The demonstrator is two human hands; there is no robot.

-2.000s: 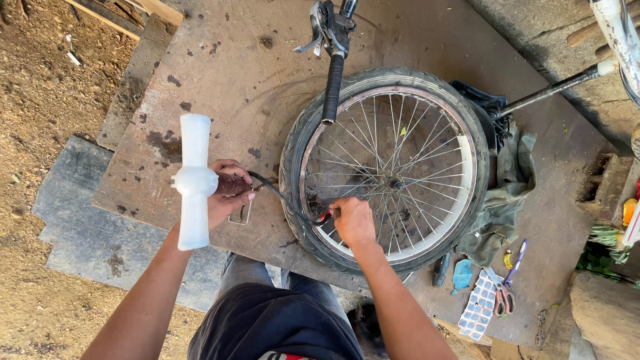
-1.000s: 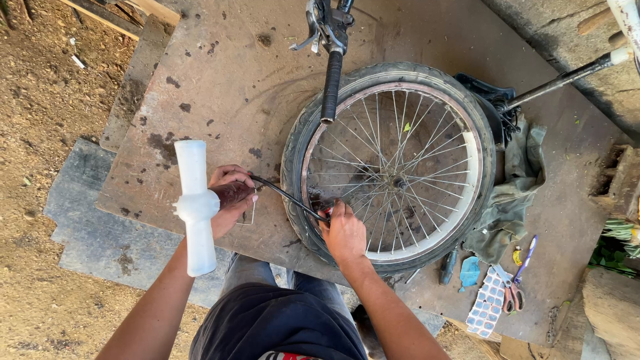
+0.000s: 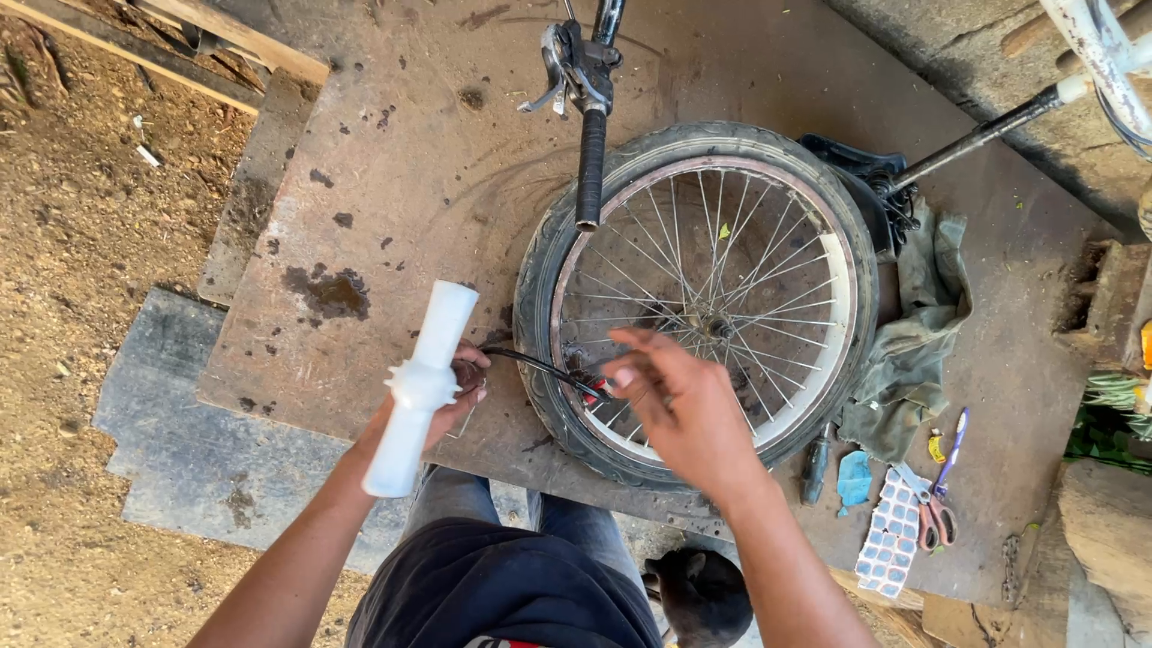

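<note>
A bicycle wheel with its tire (image 3: 702, 139) lies flat on a brown board. My left hand (image 3: 463, 391), left of the wheel, grips the near end of a thin black hose (image 3: 531, 363); a white plastic pump handle (image 3: 418, 387) partly covers this hand. The hose runs over the tire to a red piece (image 3: 596, 392) at the rim's inner edge. My right hand (image 3: 661, 387) is raised over the spokes just beside that piece, its fingers apart and blurred, with nothing seen in them. A thin metal wire loop (image 3: 463, 423) shows below my left hand.
A handlebar with a black grip (image 3: 591, 166) and brake lever reaches over the tire. Right of the wheel lie a grey-green cloth (image 3: 904, 360), a screwdriver (image 3: 815, 468), a patch sheet (image 3: 888, 531), scissors (image 3: 936, 524) and a toothbrush (image 3: 952, 450). A dark animal (image 3: 700, 594) is by my legs.
My right hand has let go at the red piece and lifted off, its fingers spread. The white handle has tilted, its top leaning to the right. My left hand stays near the hose end.
</note>
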